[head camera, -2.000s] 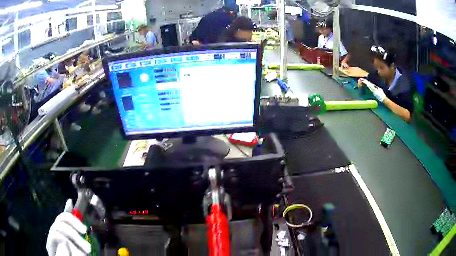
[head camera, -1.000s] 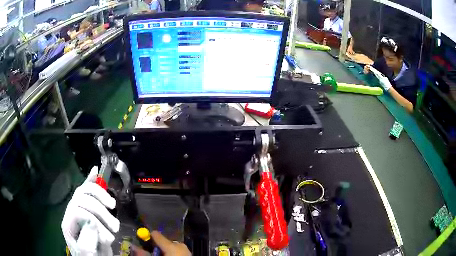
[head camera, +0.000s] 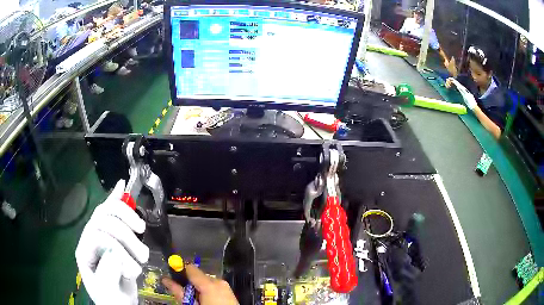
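Observation:
My left hand (head camera: 112, 247), in a white glove, is closed around the red grip of the left toggle clamp (head camera: 141, 173). My right hand (head camera: 209, 288) is bare and cut off by the bottom edge. Its fingers are at a yellow-topped adjusting screwdriver (head camera: 176, 263) over the left bay, with a purple-blue pen (head camera: 189, 293) among the fingers. The right toggle clamp's red grip (head camera: 339, 247) points down over the right bay, untouched. Boards with yellow parts (head camera: 270, 293) show under clear covers in the bays. The screwdriver's tip is hidden.
A monitor (head camera: 262, 56) stands behind the black fixture panel (head camera: 238, 167). Right of the fixture lie a yellow tape ring (head camera: 377, 223), white connectors (head camera: 362, 256) and a spare pen (head camera: 385, 280). A conveyor (head camera: 441, 143) carries green boards (head camera: 484, 164). A person (head camera: 483, 89) sits beyond it.
The view has tilted down, so the fixture shows more fully. My right hand has come into view from below to the yellow-topped screwdriver. My left hand stays on the left clamp.

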